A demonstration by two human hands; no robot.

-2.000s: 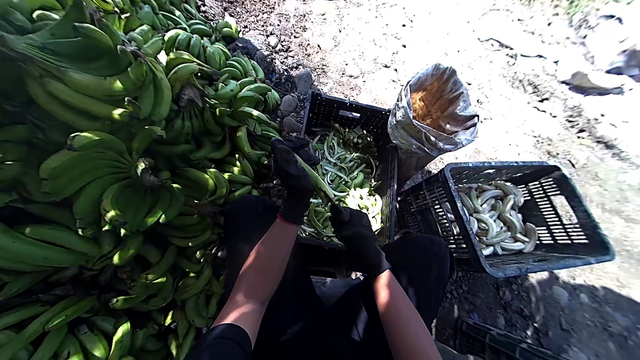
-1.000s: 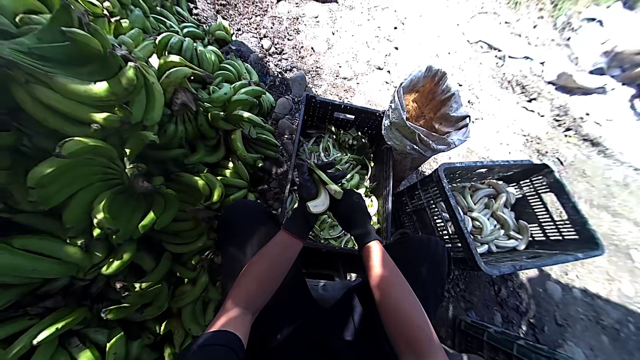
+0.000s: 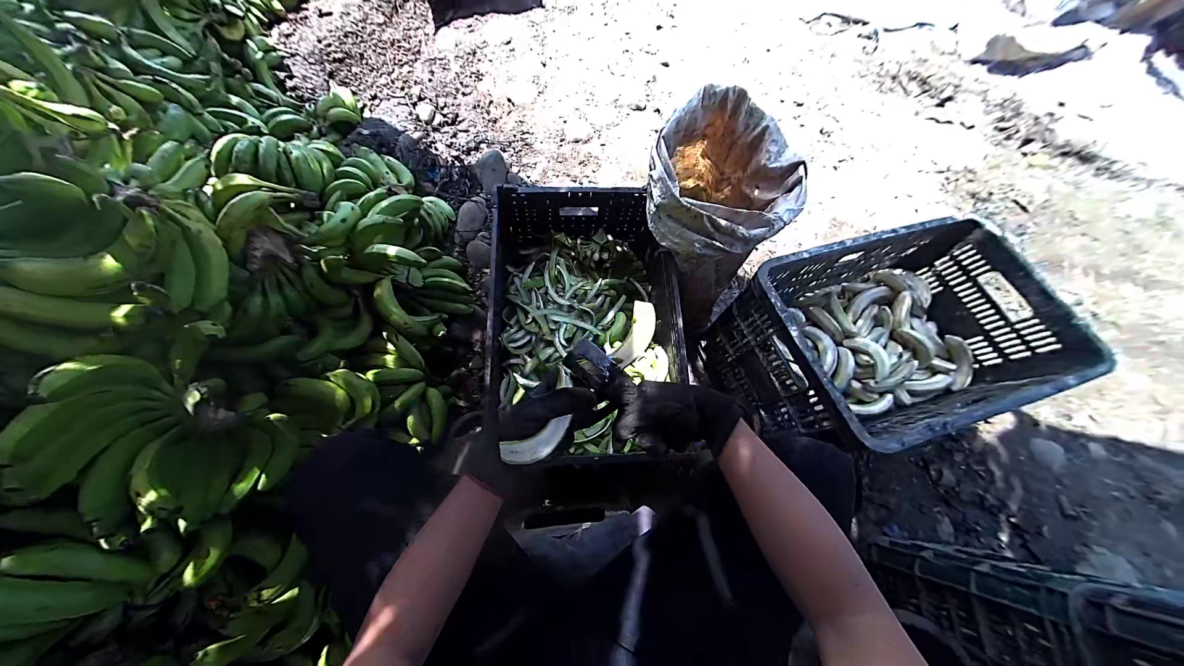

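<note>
My left hand (image 3: 541,416), in a dark glove, holds a partly peeled plantain (image 3: 536,442), its pale flesh showing at the palm. My right hand (image 3: 671,413), gloved too, is closed around a dark tool (image 3: 595,363), perhaps a knife, whose flat end points up and left; its kind is not clear. Both hands are above the near end of a black plastic crate (image 3: 498,296) holding green peel strips (image 3: 564,310). A broad pale piece of peel (image 3: 638,333) stands beyond my right hand.
Green plantain bunches (image 3: 111,416) are heaped at the left. An open sack (image 3: 786,199) with orange-brown contents stands behind the peel crate. To the right, a tilted black crate (image 3: 1045,370) holds peeled plantains (image 3: 888,342). Another crate (image 3: 999,578) is at the lower right. Stones (image 3: 472,219) lie by the heap.
The plantain in my left hand now shows more pale flesh than two seconds ago. My hands have moved slightly apart since the last frame, and the broad pale peel has come into sight in the crate.
</note>
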